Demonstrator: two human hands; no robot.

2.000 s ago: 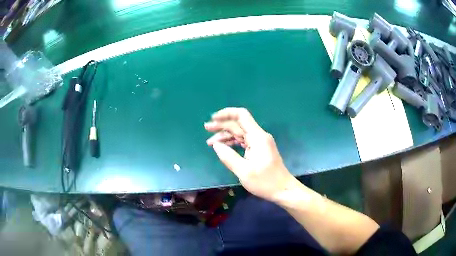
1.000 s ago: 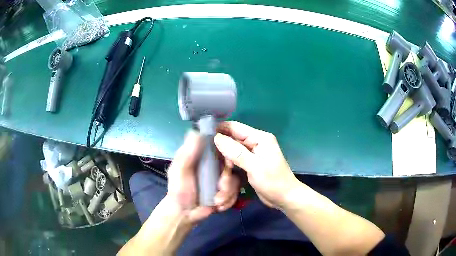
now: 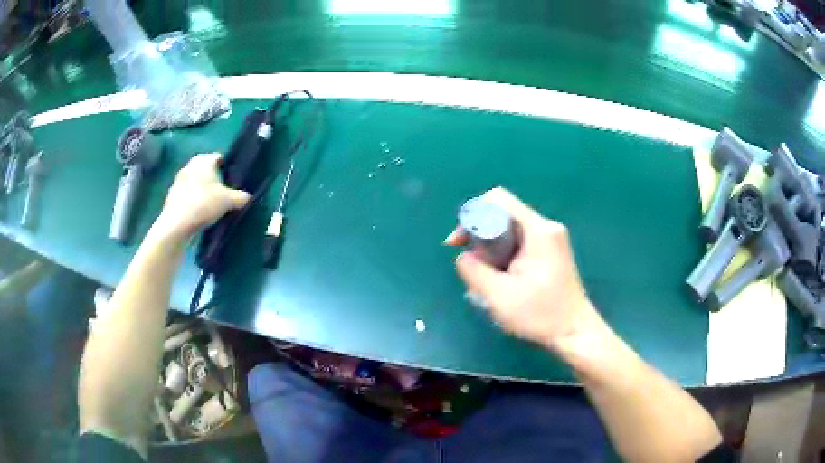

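Note:
My right hand (image 3: 543,271) holds a grey handheld fan unit (image 3: 488,226) over the bench; its round head shows and the rest is hidden by the hand. My left hand (image 3: 203,194) is at the black electric screwdriver (image 3: 242,167), with its fingers on the upper body of the tool, which lies on the bench. A hand screwdriver (image 3: 275,231) with a pale collar lies just right of it.
Screws (image 3: 389,161) are scattered on the green bench. A bag of screws (image 3: 185,104) and another fan unit (image 3: 129,185) are at left. A unit stack (image 3: 755,212) lies on yellow paper at right. A box of beige parts (image 3: 194,384) is below the bench.
My left hand has left the fan unit and moved left to the electric screwdriver. My right hand now holds the unit alone, farther right, with its head tipped towards the camera.

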